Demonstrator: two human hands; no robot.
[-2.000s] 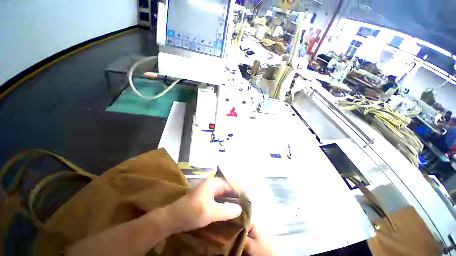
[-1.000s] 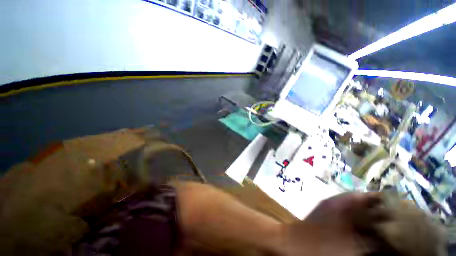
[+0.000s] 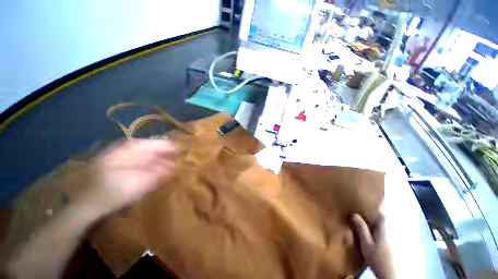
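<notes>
A brown tote bag (image 3: 235,201) lies spread over the front of the machine table and hangs towards me. Its thin tan handles (image 3: 146,117) loop at the upper left. A small dark label (image 3: 228,127) with pale print shows near its top. My left hand (image 3: 136,166) is motion-blurred over the bag's left part; its grip cannot be told. My right hand (image 3: 372,242) holds the bag's right edge, thumb on top, fingers hidden. The white sewing machine (image 3: 311,117) with a red logo stands beyond the bag. Its needle area is small and unclear.
A control screen (image 3: 281,24) stands on the machine's left side, with a pale hose beside it. A green surface (image 3: 221,97) is behind the bag. A metal-edged bench (image 3: 437,152) runs along the right. A white wall (image 3: 109,43) is at far left.
The bag is now spread flat across the table front, its label showing. My right hand is at its right edge and my left hand over its left part. The camera view has swung and levelled.
</notes>
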